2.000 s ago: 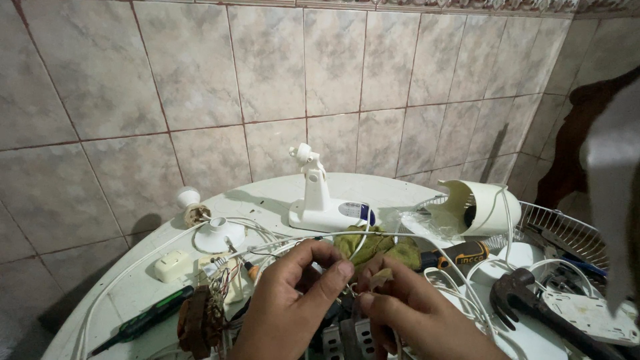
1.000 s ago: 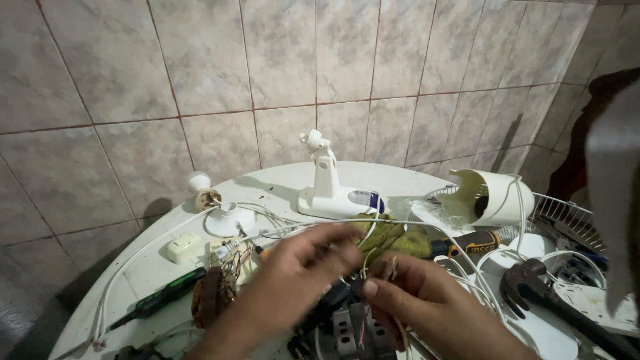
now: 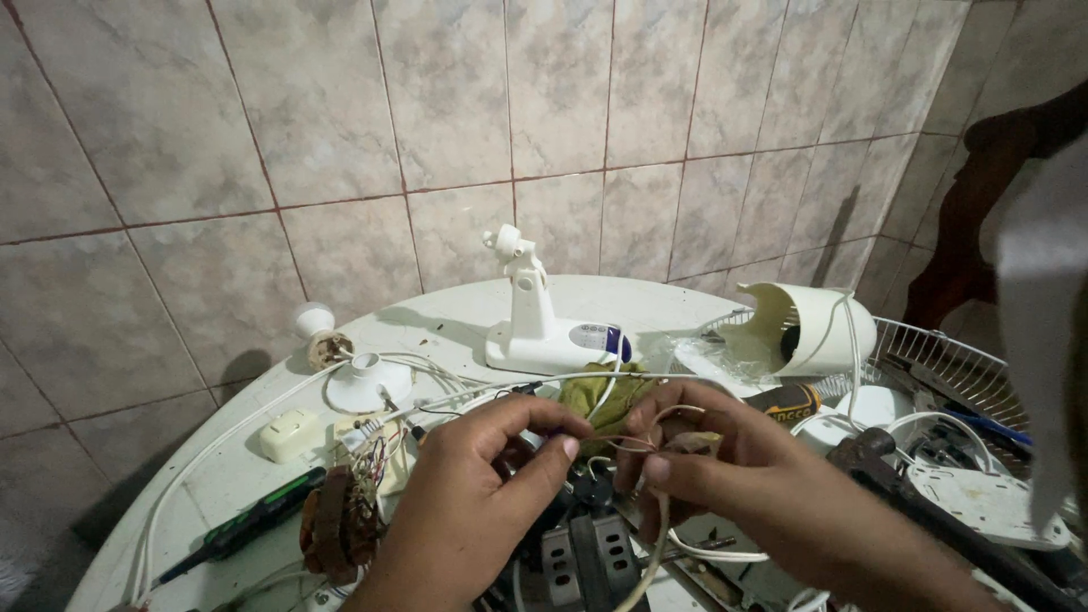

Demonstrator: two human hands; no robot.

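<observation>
My left hand [image 3: 501,476] pinches the end of thin reddish wires [image 3: 629,444] between thumb and forefinger. Opposite it, my right hand [image 3: 714,450] grips the same wires where they come out of a whitish cable [image 3: 659,544] that hangs below. Just under both hands lies an electric motor [image 3: 586,552] with a slotted metal frame, partly covered by the left hand. Behind the fingers is a crumpled green cloth [image 3: 595,399]. A white fan base [image 3: 535,340] with an upright neck stands farther back.
At left lie a green-black screwdriver [image 3: 246,514], a copper-wound coil [image 3: 340,527], a cream plastic box [image 3: 291,435] and a white lamp holder [image 3: 368,382]. At right are a hammer [image 3: 926,510], a cream cylindrical housing [image 3: 820,331] and a wire fan guard [image 3: 952,357]. White cables cross the table.
My left hand, raised and blurred a second ago, has come down to the wires. My right hand has stayed near the motor, and more of the thin wires now shows between the hands.
</observation>
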